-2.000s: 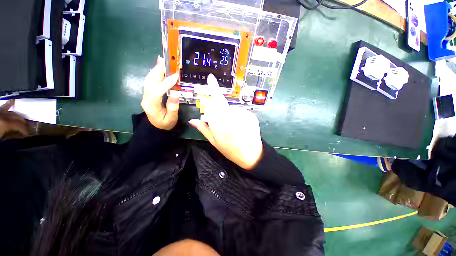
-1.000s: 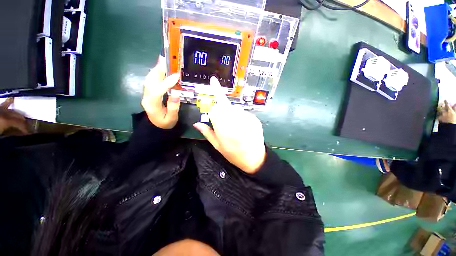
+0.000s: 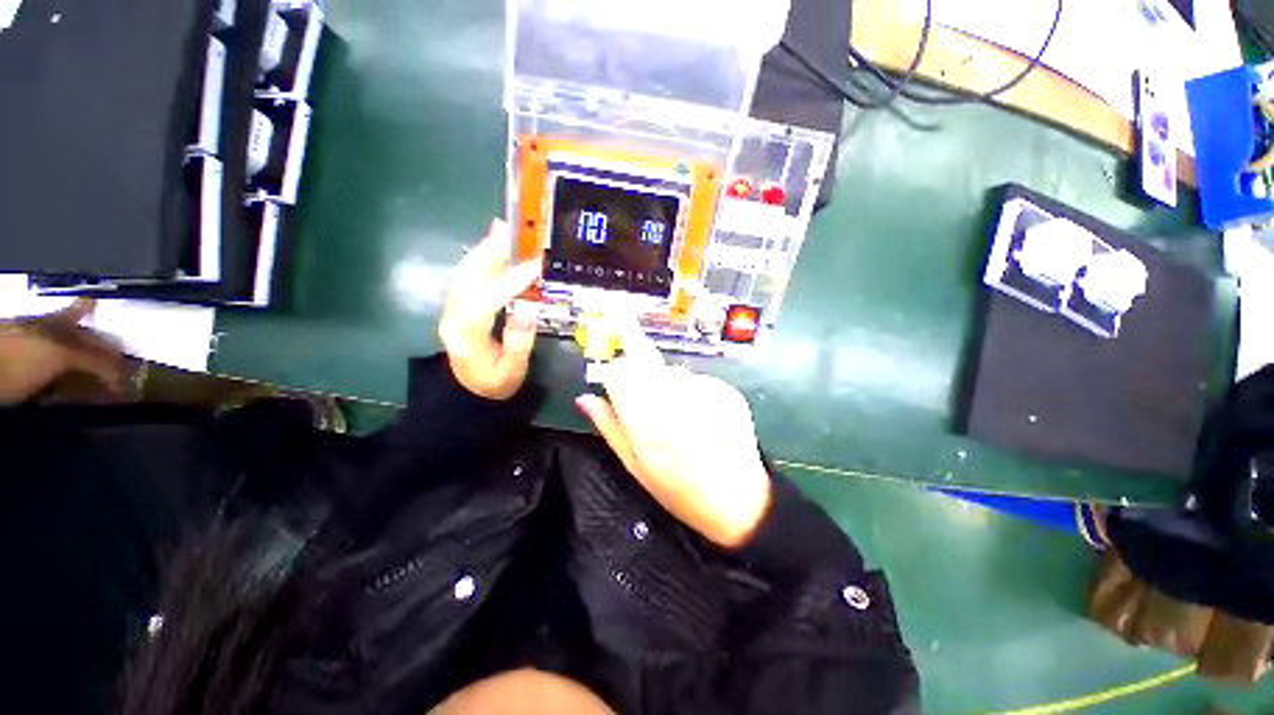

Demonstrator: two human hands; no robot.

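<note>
The clear test fixture (image 3: pixel 762 238) lies on the green bench in front of me. In its orange frame (image 3: pixel 532 210) sits a black thermostat display (image 3: pixel 611 235) with glowing digits and an icon row. My left hand (image 3: pixel 489 314) holds the fixture's near left corner, thumb and fingers at its edge. My right hand (image 3: pixel 685 426) is at the near edge, just below the screen. Its fingertips are beside the yellow clamp (image 3: pixel 598 337), with the thumb apart; contact with the clamp is unclear. The red power switch (image 3: pixel 742 324) is lit at the near right corner.
White back housings (image 3: pixel 1069 266) lie on a dark foam pad (image 3: pixel 1083 384) at right. Stacked dark trays (image 3: pixel 105 140) with units stand at left. Black cables (image 3: pixel 894 95) and a blue holder (image 3: pixel 1229 147) are at the back right. Another person's hand (image 3: pixel 56 356) is at far left.
The display went from 21.4 to other large digits. My right fingertip has moved off the screen's lower edge towards me. The camera view has shifted, so the bench appears lower in the picture.
</note>
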